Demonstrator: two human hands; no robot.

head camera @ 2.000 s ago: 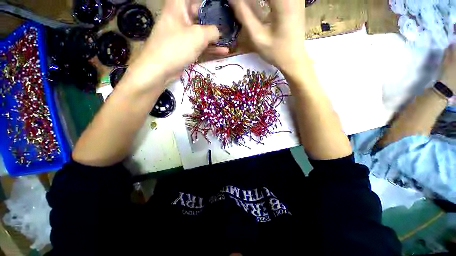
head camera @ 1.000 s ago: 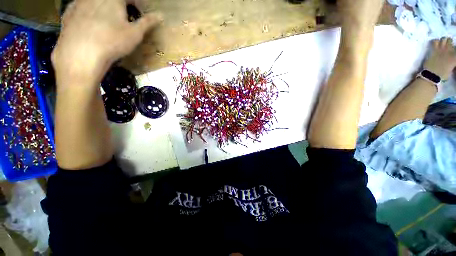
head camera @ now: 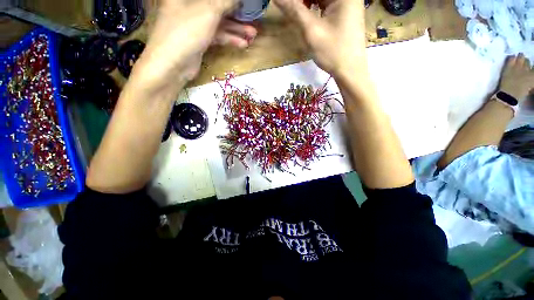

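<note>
A round dark housing [head camera: 253, 8] is at the top edge, partly cut off. My left hand [head camera: 196, 38] holds it, with fingertips beneath it. My right hand [head camera: 331, 38] is just right of the housing, its fingers partly cut off by the top edge; whether it grips anything is unclear. A small reddish thing shows by its fingers. A tangled heap of red and dark contact leads with gold and silver ends [head camera: 278, 129] lies on white sheets below the hands. A glossy black housing [head camera: 190, 120] lies left of the heap.
A blue tray [head camera: 64, 132] of leads stands at far left. More black housings [head camera: 117, 14] are piled at upper left, another [head camera: 399, 4] at upper right. A small black block [head camera: 382, 32] lies on the brown board. Translucent pieces [head camera: 489, 26] and another person's arm [head camera: 483, 126] are at right.
A second ago my hands were far apart at upper left and upper right; now they are together at top centre, with a housing in my left hand. Another housing now shows at upper right.
</note>
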